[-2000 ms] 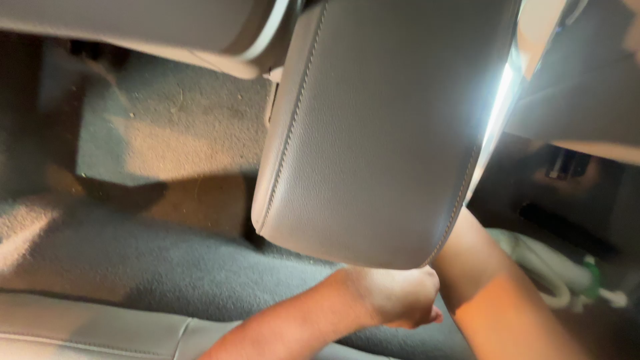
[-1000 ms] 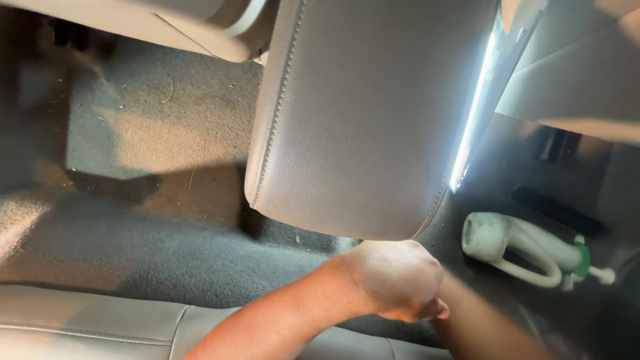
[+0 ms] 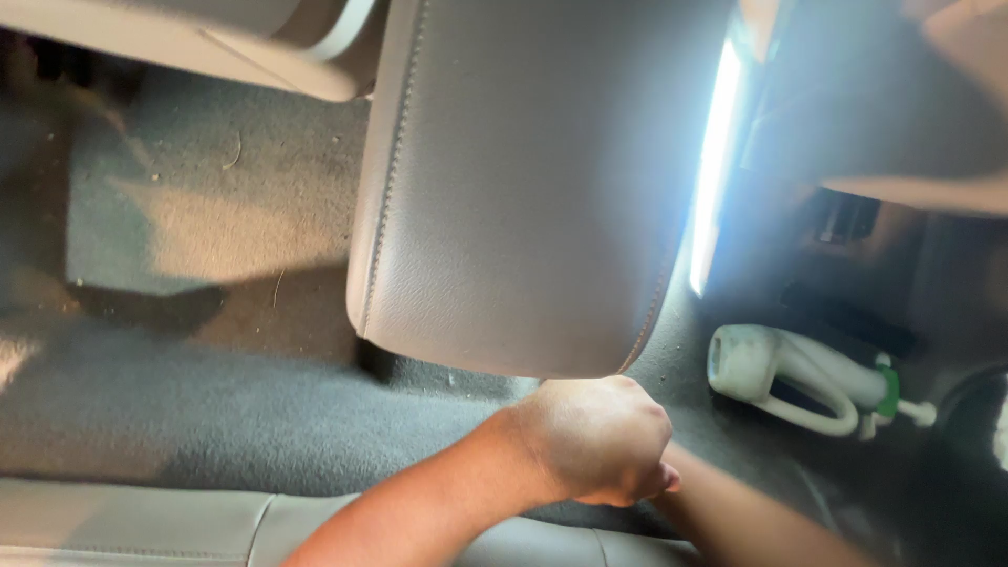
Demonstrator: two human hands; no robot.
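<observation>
The stitched leather armrest lid of a car's center console (image 3: 520, 189) fills the upper middle. My left hand (image 3: 602, 441) is bent at the rear end of the console, just below the lid's edge; its fingers are mostly hidden, so what it touches or holds cannot be told. My right forearm comes in from the lower right and passes behind the left hand, which hides the right hand. A bright light strip (image 3: 718, 165) shines along the right side of the console.
A pale plastic handled object with a green band (image 3: 827, 378) lies on the dark floor at right. Carpet with bits of debris (image 3: 228, 213) spreads at left. A leather rear seat edge (image 3: 134, 524) runs along the bottom, and front seat parts (image 3: 260, 47) border the top.
The right forearm has moved lower and behind the left hand, uncovering the pale handled object. My left hand stays by the console's rear end.
</observation>
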